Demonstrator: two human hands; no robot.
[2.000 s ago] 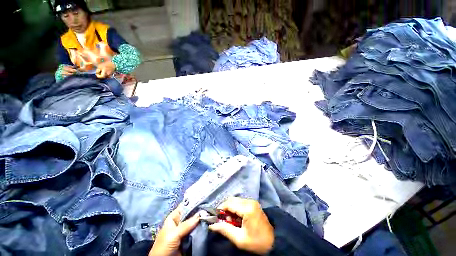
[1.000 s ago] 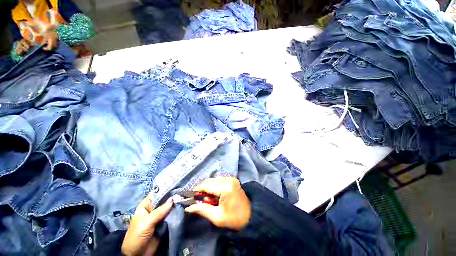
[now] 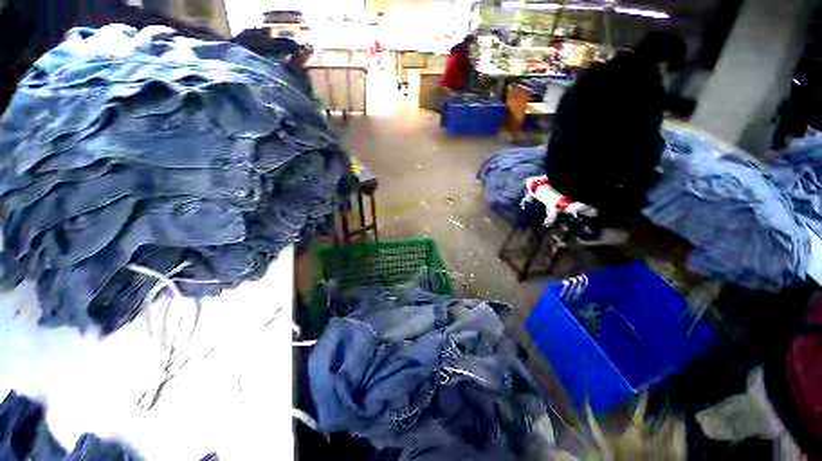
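Neither of my hands is in view, and the snips are not in view. A tall layered pile of dark blue denim garments (image 3: pixel 171 171) stands on the white-topped table (image 3: pixel 243 360) at the left. Thin white tie strips (image 3: pixel 162 311) hang from the pile's lower edge onto the table. A loose heap of blue denim garments (image 3: pixel 406 360) lies in front of me, beside the table's right edge. Small parts of denim (image 3: pixel 77 446) show at the bottom left corner.
A green plastic crate (image 3: pixel 383 258) stands behind the heap. A blue crate (image 3: pixel 622 338) is on the floor at the right. A person in dark clothes (image 3: pixel 608 131) sits on a stool beside more denim piles (image 3: pixel 730 212). A person in red (image 3: pixel 458 67) is farther back.
The view has swung far to the right. Both hands, the snips, the held garment and the person in the orange-patterned top have left the picture. The crates and the seated person now show.
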